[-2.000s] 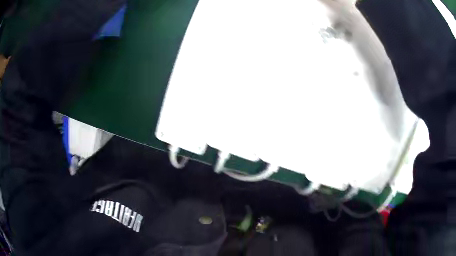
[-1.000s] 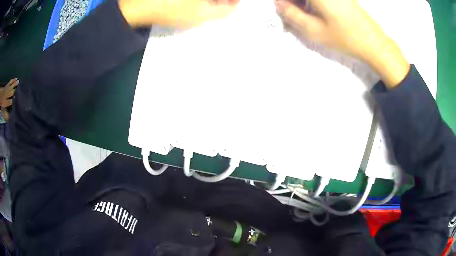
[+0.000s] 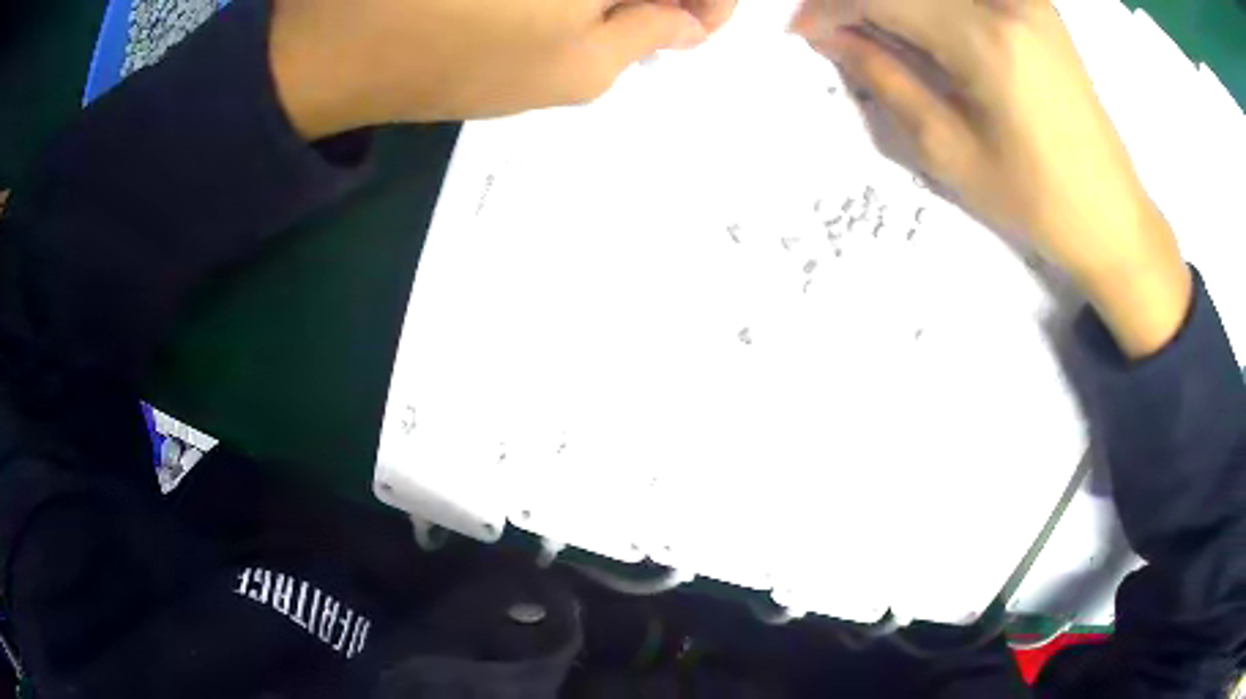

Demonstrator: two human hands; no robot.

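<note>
White power strips (image 3: 615,369) lie side by side on the green bench, washed out by glare so they look like one sheet. Tiny grey pieces (image 3: 854,212) are scattered loosely on their backs. My left hand (image 3: 547,48) is over the far left part of the strips, thumb and fingers close together, cut by the top edge. My right hand (image 3: 970,109) is over the far right part, fingers bent, fingertips near the top edge. Whether either hand pinches a piece cannot be told.
A blue parts tray (image 3: 109,55) with grey pieces stands beyond my left sleeve. The green bench top (image 3: 301,301) shows left of the strips. White cords (image 3: 635,576) loop over the near edge. Part of a red bin (image 3: 1045,658) shows below at right.
The view has shifted, so the strips appear lower. Both hands show larger and still work near the top edge. The loose grey pieces show more clearly.
</note>
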